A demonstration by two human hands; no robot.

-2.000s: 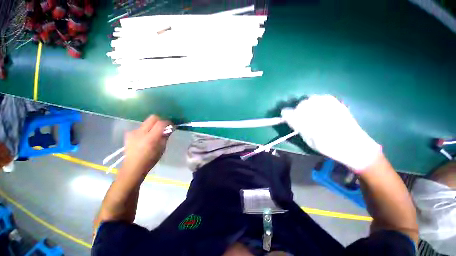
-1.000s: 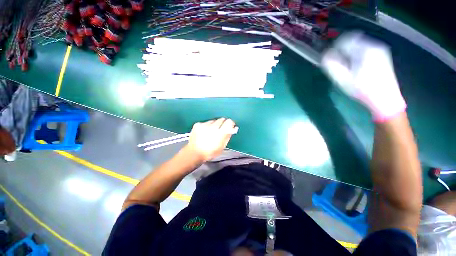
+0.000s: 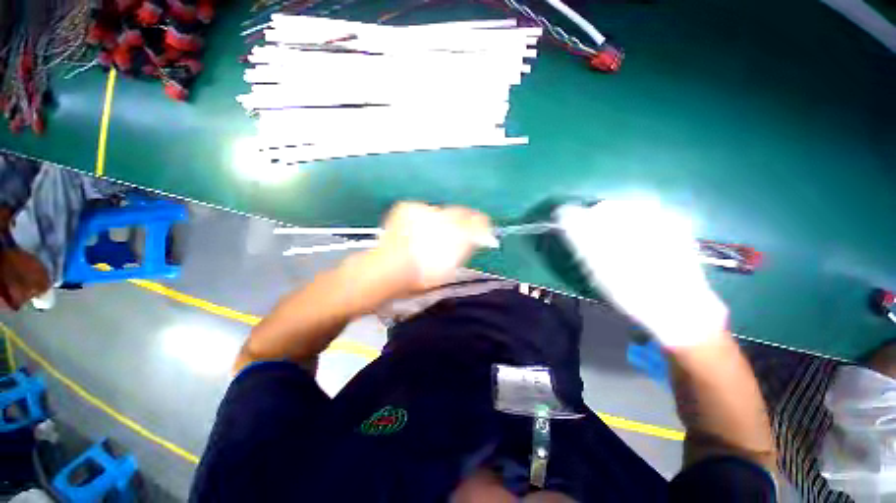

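My left hand [image 3: 432, 241], bare, is closed around a few white tubes [image 3: 329, 234] whose loose ends point left. My right hand [image 3: 634, 260], in a white glove, is closed on a wire harness; its red connector [image 3: 751, 258] shows beyond the glove's right side. Thin wires [image 3: 531, 228] run from the glove to the left hand's fingers. Whether their tips are inside a tube cannot be told. The glove hides the harness's middle. A wide pile of white sleeving [image 3: 383, 88] lies on the green bench ahead.
Bundled red-and-black connectors [image 3: 152, 39] lie at the far left of the green bench [image 3: 629, 138]. A harness with a red connector [image 3: 606, 59] lies behind the pile, another connector at the right edge [image 3: 884, 303]. Blue stools [image 3: 128, 241] and parts of people show at both sides.
My right hand has come back from the far side of the bench towards my left hand, now holding a harness. My left hand still holds tubes. The view has shifted slightly.
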